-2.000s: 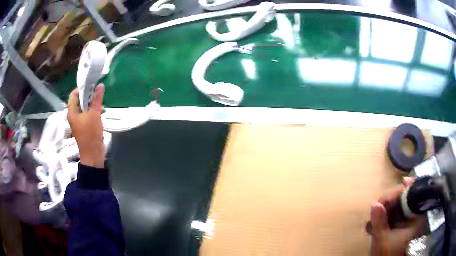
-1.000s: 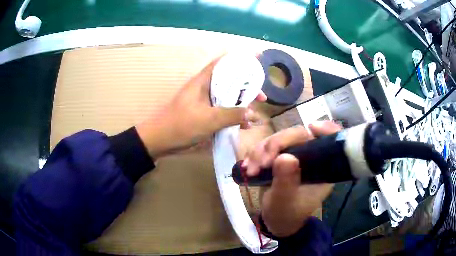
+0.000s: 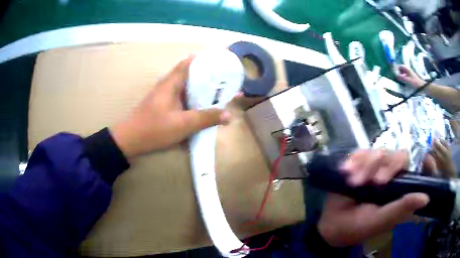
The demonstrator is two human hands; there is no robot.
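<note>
My left hand grips a white curved housing just below its round end, thumb across the front. The round face with a small dark slot is up, and the narrow end points down toward the wearer. Red lead wires run from the narrow end up toward the screw feeder. My right hand is closed around a black electric screwdriver, its nose at the grey-white screw feeder. The bit tip cannot be made out. The right hand is blurred.
A dark grey ring lies beside the round end on the cardboard mat. A green conveyor with white housings runs behind. Piled housings lie at the right, where another person's hands show.
The right hand and screwdriver have moved right, from over the housing to the feeder. The left hand still holds the housing. Red wires now stretch toward the feeder. Another person's hands have appeared.
</note>
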